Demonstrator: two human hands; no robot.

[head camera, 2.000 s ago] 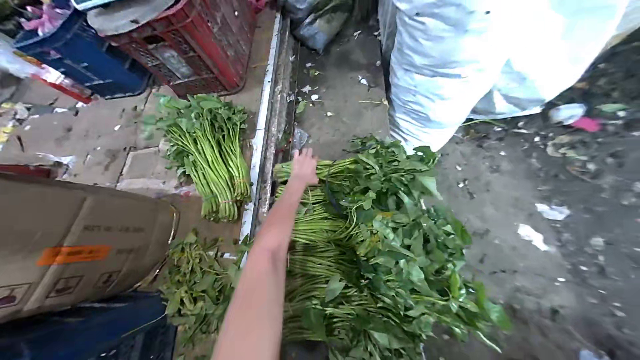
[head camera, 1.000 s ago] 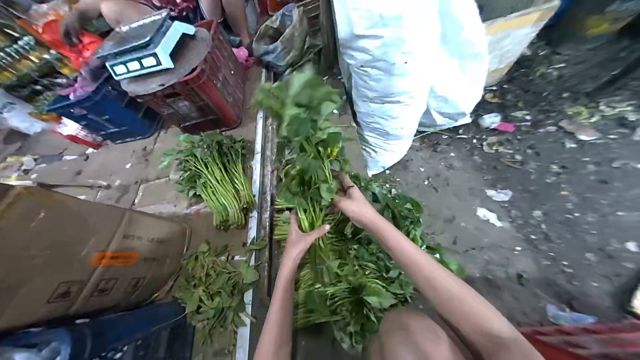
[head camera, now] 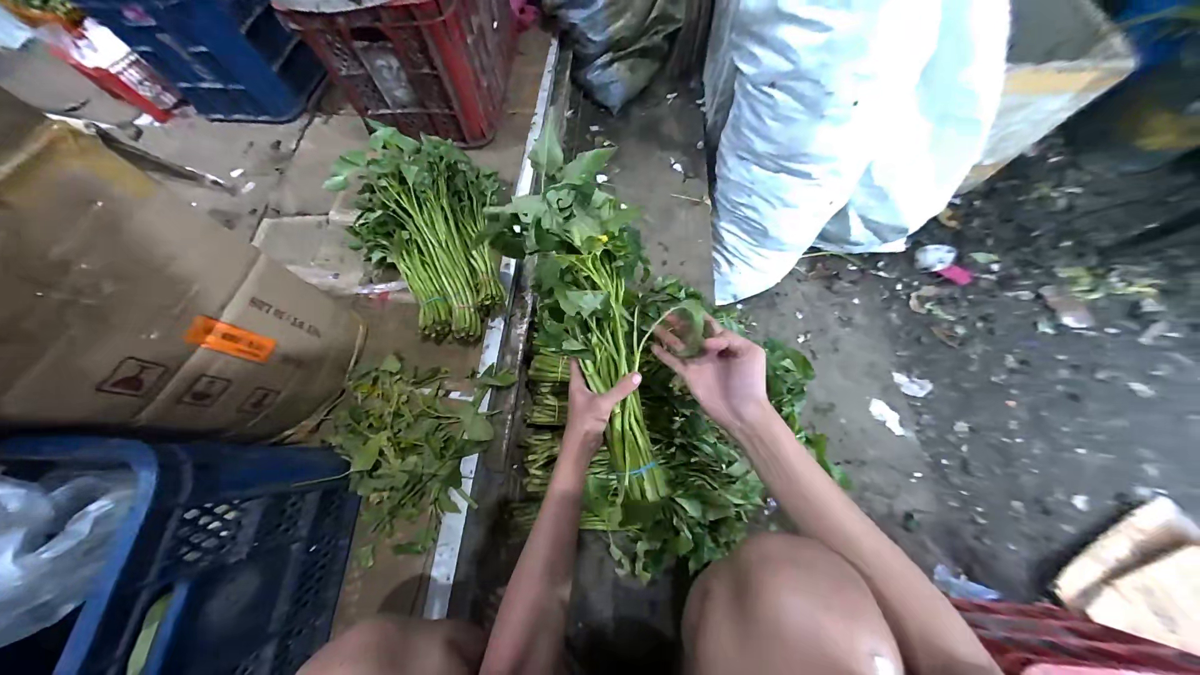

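My left hand [head camera: 595,403] is closed around the stems of a bundle of leafy greens [head camera: 609,337], tied with a blue band near its cut ends. The bundle's leaves point away from me. At its right side, my right hand [head camera: 717,361] pinches a leaf [head camera: 689,326] on a bent stem. Beneath and beside the bundle lies a pile of more greens [head camera: 712,469] with stem ends to the left. Tied bundles of greens [head camera: 441,253] rest across the metal strip, and loose leafy pieces [head camera: 403,441] lie nearer to me.
A cardboard box [head camera: 159,300] and a blue plastic crate [head camera: 225,553] stand at the left. A red crate [head camera: 412,75] is at the back. White sacks [head camera: 816,141] stand beyond the pile. A metal edge strip [head camera: 464,525] crosses the ground, with litter at the right.
Two seconds ago one hand reached to the pile; one second ago both hands were on a bundle. Now my right hand has come away from its stems to a leaf at the side.
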